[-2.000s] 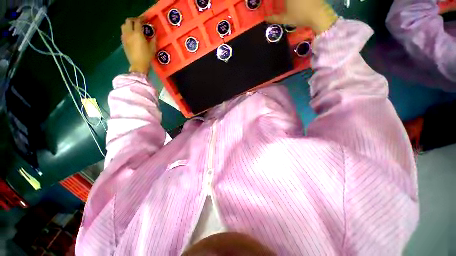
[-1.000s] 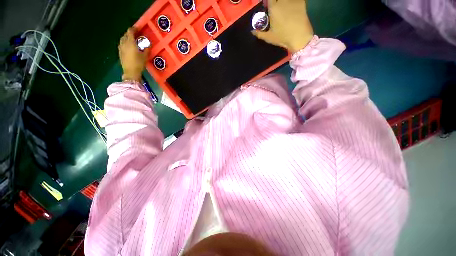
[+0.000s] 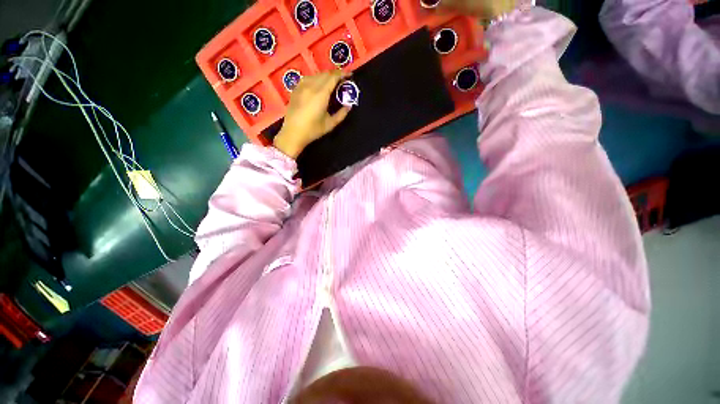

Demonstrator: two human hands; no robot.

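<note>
An orange-red compartment tray (image 3: 230, 49) lies in front of me, with round strapless smartwatches in several pockets. A black pad (image 3: 395, 95) lies across its near part. My left hand (image 3: 316, 110) is over the pad, thumb and forefinger at the rim of a lit smartwatch (image 3: 347, 93), which is at pad level. My right hand (image 3: 483, 8) is blurred and cut off by the top edge, at the tray's far right; its fingers and any hold are unclear. Two dark-faced smartwatches, one (image 3: 444, 40) and another (image 3: 466, 78), sit at the tray's right end.
A blue pen (image 3: 224, 136) lies left of the tray on the green bench. White cables (image 3: 95, 102) with a pale yellow block (image 3: 144, 185) run at the left. Another person's pink sleeve (image 3: 671, 47) is at the upper right. Orange-red trays (image 3: 136, 309) are at the lower left.
My left hand has left the tray's left edge and moved right onto the pad watch. My right hand has moved up and right, off the watch at the pad's right end.
</note>
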